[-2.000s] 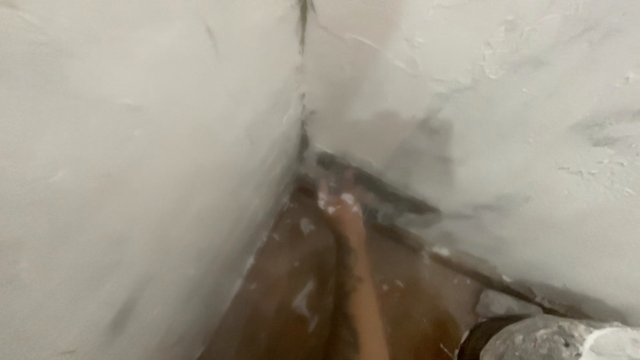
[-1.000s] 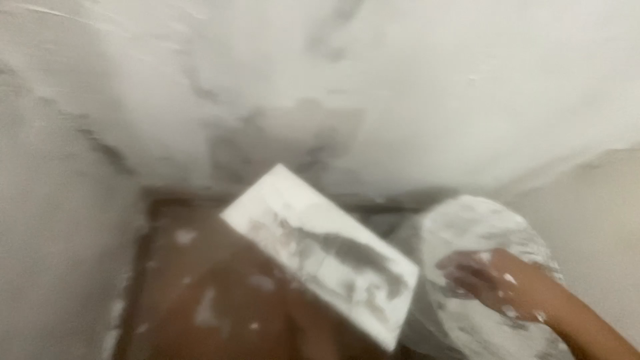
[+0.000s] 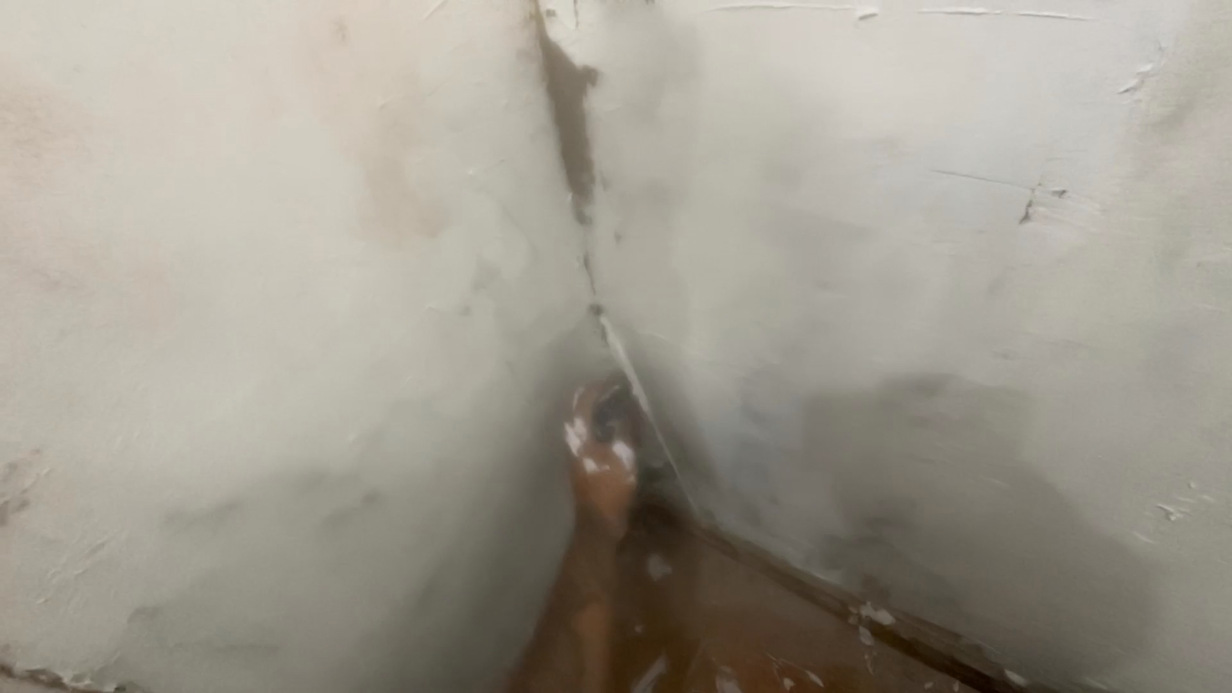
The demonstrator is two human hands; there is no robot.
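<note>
My left hand [image 3: 602,438], smeared with white plaster, grips the dark handle of a plastering trowel [image 3: 643,393] low in the wall corner. The trowel's blade shows nearly edge-on as a thin pale line, slanting down to the right against or very close to the right wall [image 3: 924,289]. The left wall [image 3: 289,337] rises beside the hand. Both walls carry a pale, uneven coat, with a bare brown patch [image 3: 572,120] higher in the corner. The hand is slightly blurred. My right hand is out of view.
Below the arm lies a brown floor [image 3: 741,597] with white splashes. A dark, rough edge [image 3: 808,577] runs along the foot of the right wall. Thin raised ridges and a small crack [image 3: 1028,204] mark that wall.
The view has turned back to the corner. One second ago my right hand was at the plaster-smeared bucket and the trowel's broad face showed; now the trowel is in the corner, its blade edge-on.
</note>
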